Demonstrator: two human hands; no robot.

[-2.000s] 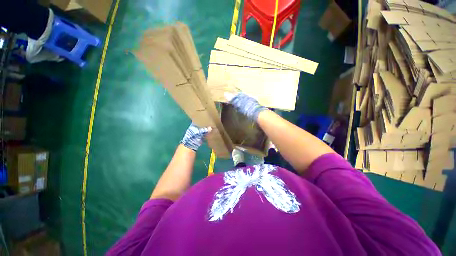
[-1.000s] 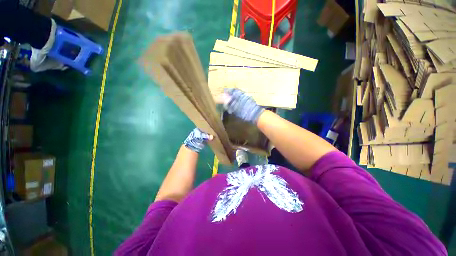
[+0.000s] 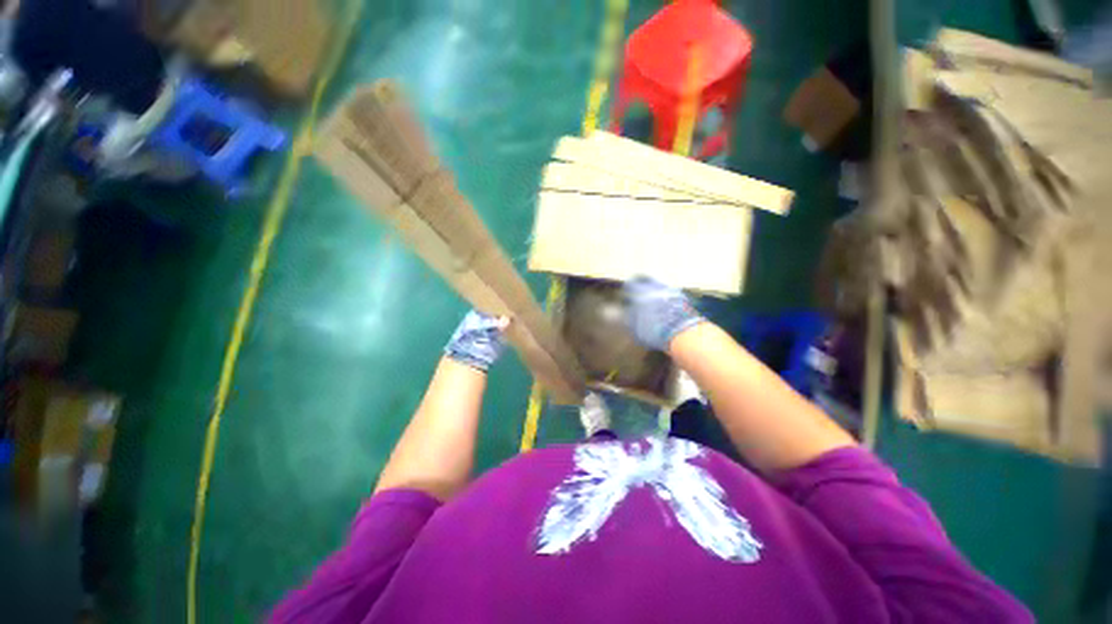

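Observation:
My left hand point(image 3: 477, 340), in a grey-white knit glove, grips a bundle of long tan cardboard strips point(image 3: 427, 213) near its lower end. The bundle slants up to the left, its far end slightly fanned. My right hand point(image 3: 660, 311), gloved and blurred, is over the scrap box point(image 3: 594, 335), apart from the bundle; its fingers are too blurred to tell whether they hold anything. The box is open and dark inside. Flat pale strips point(image 3: 646, 232) lie across its far edge, some of them angled.
A red stool point(image 3: 687, 67) stands beyond the box. A blue stool point(image 3: 217, 134) is at upper left, beside a person's dark-clothed limb. Overlapping strips point(image 3: 976, 396) lie piled on the bench at right. Brown cartons point(image 3: 73, 445) are at left. Yellow lines cross the green floor.
My right hand has moved right, away from the bundle, to over the box. The bundle's far end looks narrower. The whole view has shifted and blurred.

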